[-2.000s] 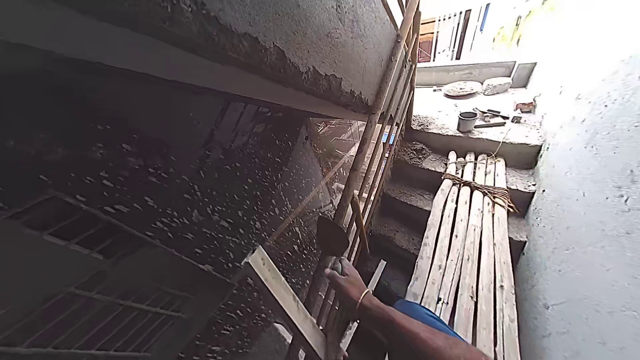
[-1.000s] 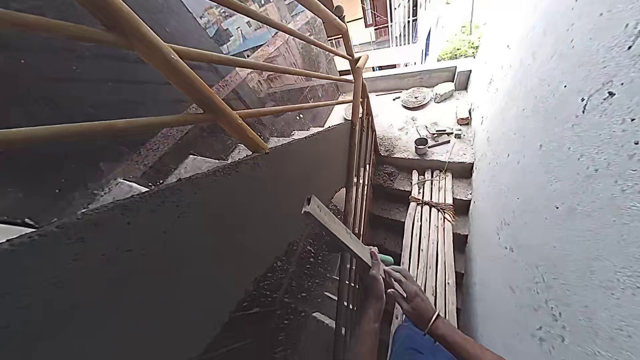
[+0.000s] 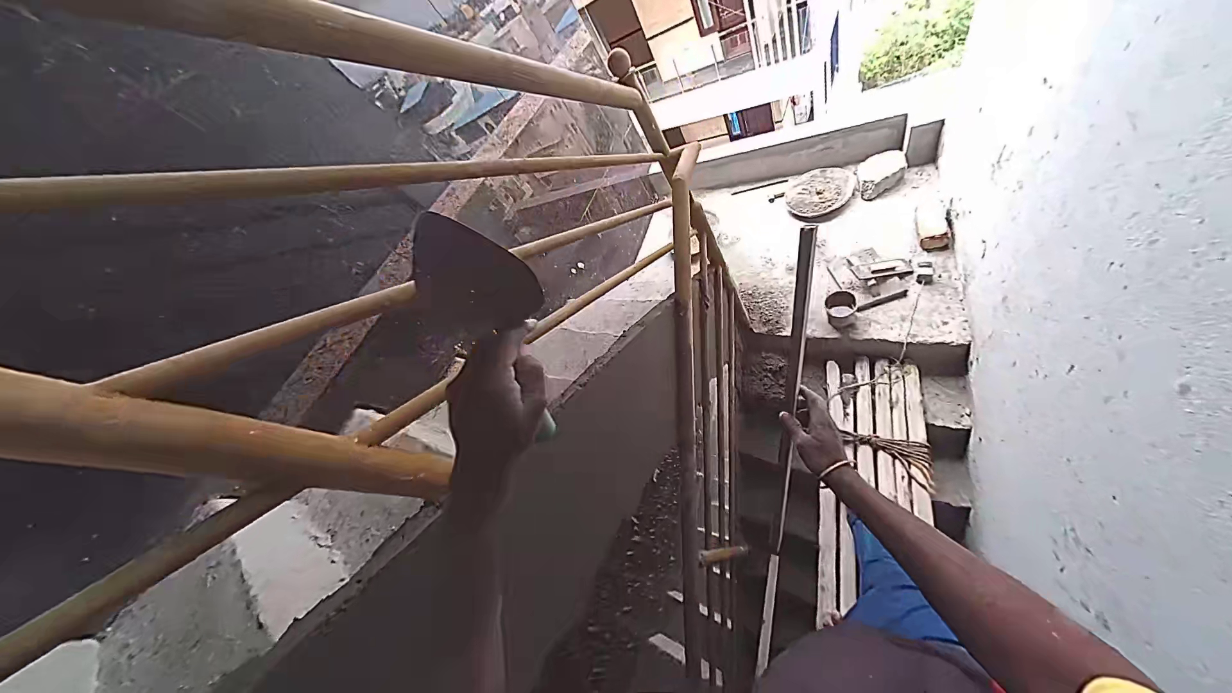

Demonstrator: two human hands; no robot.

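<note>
My left hand point(image 3: 499, 404) is raised beside the railing, closed round the green handle of a trowel point(image 3: 472, 277). The trowel's dark, broad blade points up in front of the yellowish rails. Lower right of it, my right hand point(image 3: 816, 435), with a band at the wrist, grips a long straightedge bar point(image 3: 801, 313). The bar stands nearly upright between the railing posts and the tied wooden poles; its lower end is near the steps.
Yellowish railings point(image 3: 337, 173) cross the left above a plastered parapet point(image 3: 587, 462). Rope-bound wooden poles point(image 3: 866, 462) lie over the stairs. On the landing are a metal cup point(image 3: 840, 308), a float point(image 3: 881, 269), a round pan point(image 3: 820, 192) and a brick point(image 3: 933, 231). A rough wall point(image 3: 1097, 337) bounds the right.
The hands, close together on the bar one second ago, are now apart. The trowel, in my right hand two seconds ago, is now in my left. The bar has swung more upright. The view has shifted.
</note>
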